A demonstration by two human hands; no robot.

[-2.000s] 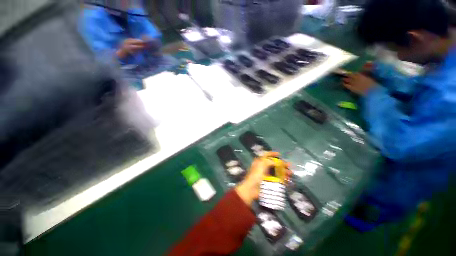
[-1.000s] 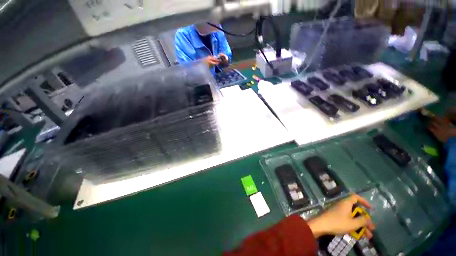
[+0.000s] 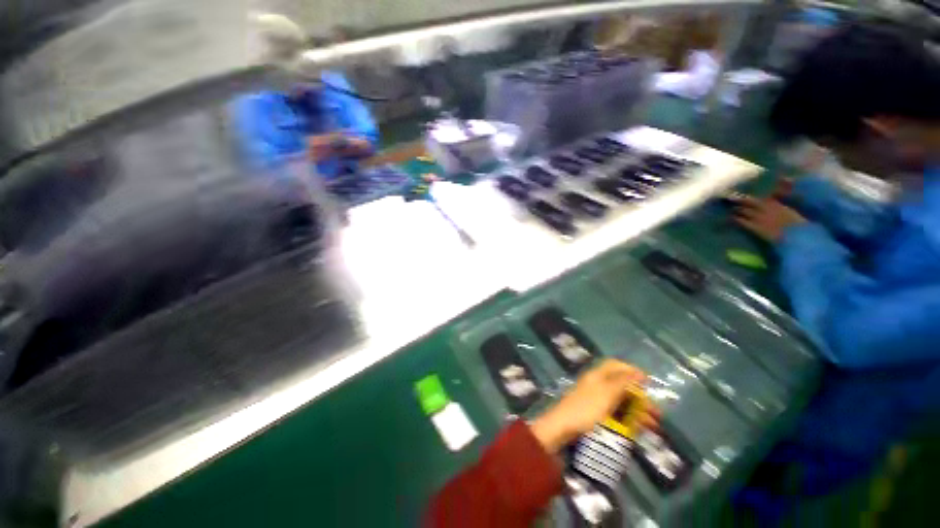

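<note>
My right hand (image 3: 598,404), in a dark red sleeve, holds a phone with a yellow frame (image 3: 624,415) and pale keys, its front facing up. The hand is over the near part of a clear blister tray (image 3: 711,356); whether the phone touches the tray is unclear. Black phones lie face down in tray pockets: two left of the hand (image 3: 509,371), (image 3: 562,338), one at the far side (image 3: 673,270), and two beside and below the held phone (image 3: 660,458), (image 3: 593,503). My left hand is out of the picture. The view is blurred.
A green battery (image 3: 432,394) and a white one (image 3: 454,426) lie left of the tray. Stacked blister trays (image 3: 196,320) stand at left on a white board (image 3: 407,263). Black phones (image 3: 588,204) lie in rows ahead. A person in blue (image 3: 871,268) sits close at right; another is behind.
The view swung left and then back right. My right hand still holds the yellow-framed phone over the near part of the tray. The phones in the tray look unchanged.
</note>
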